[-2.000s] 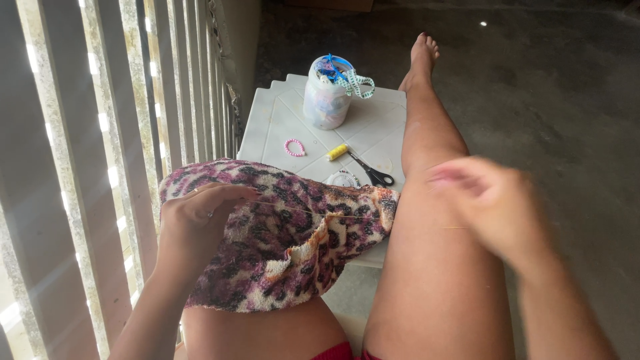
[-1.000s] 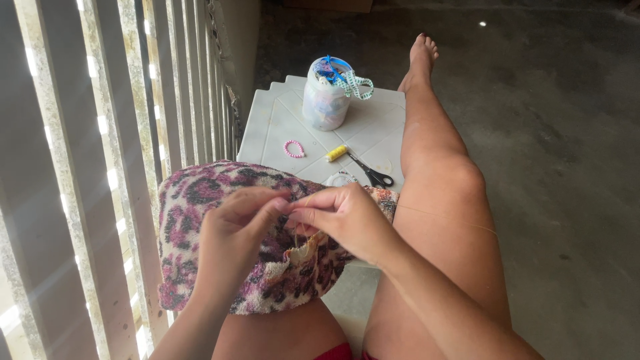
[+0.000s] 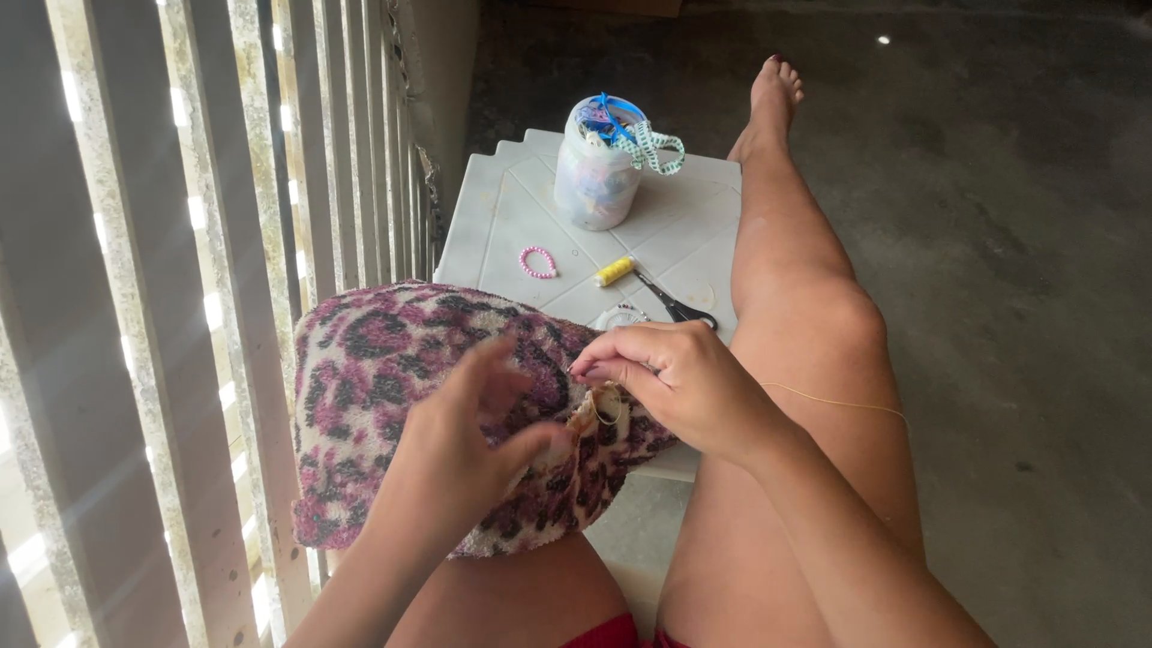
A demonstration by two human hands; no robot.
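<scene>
A fluffy leopard-print cushion (image 3: 378,387) in purple, black and white lies across my thigh, with a frayed orange-white edge near its right side. Over it, my left hand (image 3: 468,423) is spread and blurred, thumb and fingers apart. My right hand (image 3: 670,382) pinches its fingertips together beside the frayed edge; a thin yellow thread (image 3: 607,409) loops below them. What the fingertips pinch is too small to tell, probably the thread. More yellow thread (image 3: 837,399) runs over my right leg. A yellow thread spool (image 3: 615,272) and black-handled scissors (image 3: 675,301) lie just beyond.
On the white plastic table (image 3: 477,243) stand a jar (image 3: 594,184) stuffed with ribbons and trim, a pink-and-white beaded bracelet (image 3: 537,263), and a round clear item (image 3: 621,315) with beads, partly hidden. A white slatted railing (image 3: 189,270) runs along the left. My right leg stretches along the table's right side.
Two seconds ago my hands were wide apart; one second ago their fingertips met over the cushion. Now my left hand has come away and opened, and my right hand stays near the frayed edge.
</scene>
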